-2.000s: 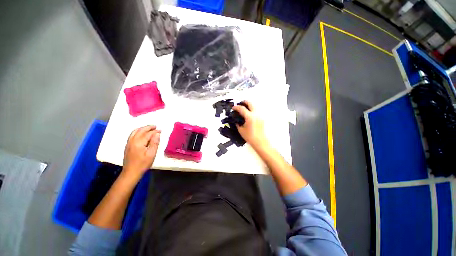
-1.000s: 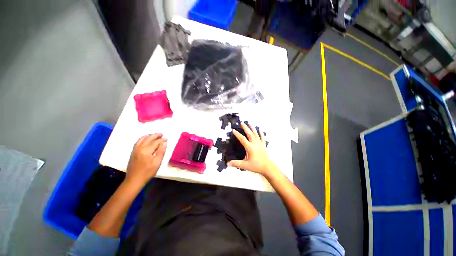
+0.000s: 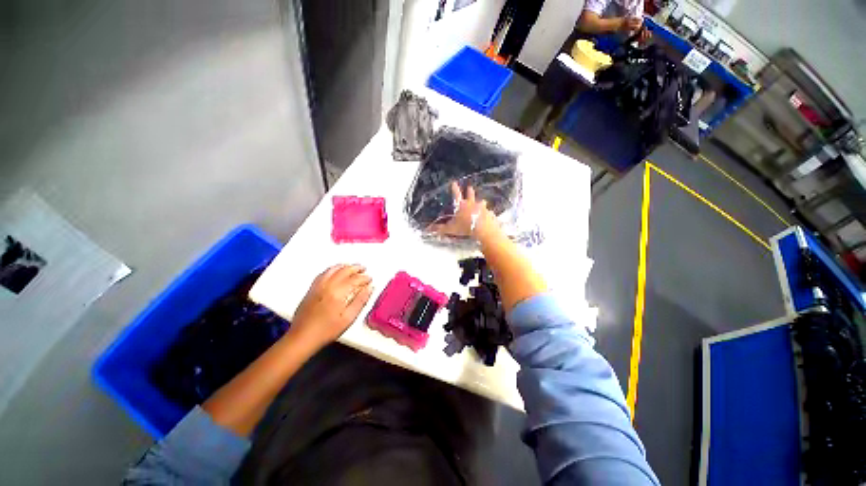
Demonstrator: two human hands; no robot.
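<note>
A clear plastic bag (image 3: 454, 157) with black contents lies on the far part of the white table (image 3: 366, 180). My right hand (image 3: 467, 214) is on the near side of the bag, fingers spread; whether it grips the film cannot be told. My left hand (image 3: 334, 299) rests on the table's near left part, with nothing visible in it. A pink tray (image 3: 389, 309) holding a black piece (image 3: 423, 312) lies to its right. A pile of small black pieces (image 3: 478, 321) lies beside that tray, partly behind my right forearm. A second, empty pink tray (image 3: 360, 219) lies farther off.
A dark grey crumpled item (image 3: 412, 125) lies left of the bag. A blue bin (image 3: 123, 361) with black contents stands below left. Another blue bin (image 3: 472, 76) is beyond the table. A person (image 3: 608, 19) sits at the back. A blue rack (image 3: 750, 408) stands right.
My right hand has left the black pieces and reached forward to the plastic bag. My left hand stays near the pink tray. The view has tilted up, showing more of the background.
</note>
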